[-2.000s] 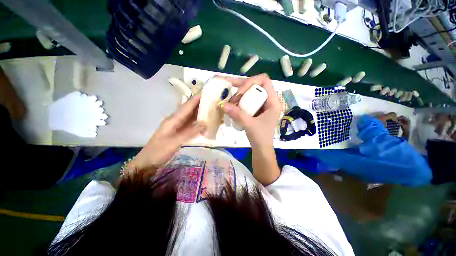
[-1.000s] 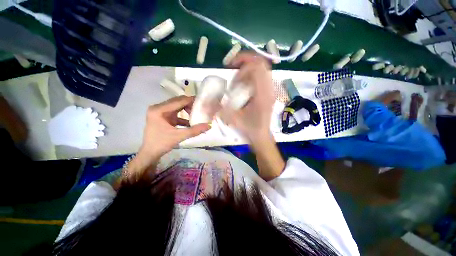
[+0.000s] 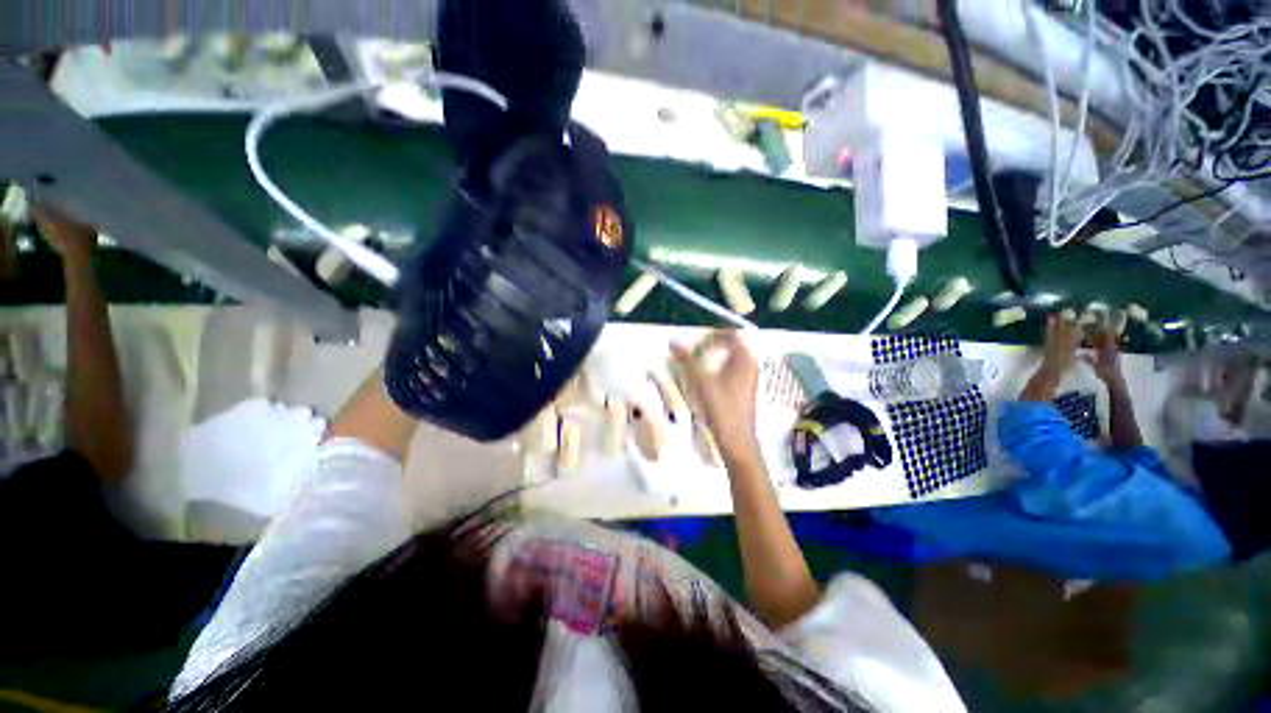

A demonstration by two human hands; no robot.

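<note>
Several cream device bodies (image 3: 570, 444) lie loosely on the white sheet (image 3: 697, 490), some with a dark round spot. My right hand (image 3: 722, 387) is over the sheet, right beside the cream pieces, with fingers curled and apart; nothing shows held in it, though the image is blurred. My left hand is hidden behind the dark fan; only the forearm (image 3: 374, 418) shows at its left edge.
The dark slatted fan (image 3: 509, 300) hangs close, its white cable looping left. More cream units (image 3: 785, 288) lie on the green belt (image 3: 697, 230). White glove (image 3: 251, 460) at left; black coiled loop (image 3: 841, 440), checked cloth (image 3: 941, 443) and bottle at right. Other people's arms work on both sides.
The view has shifted, so the fan sits more centrally. The two cream pieces are no longer seen in my hands. My hands have moved apart; the left is now behind the fan.
</note>
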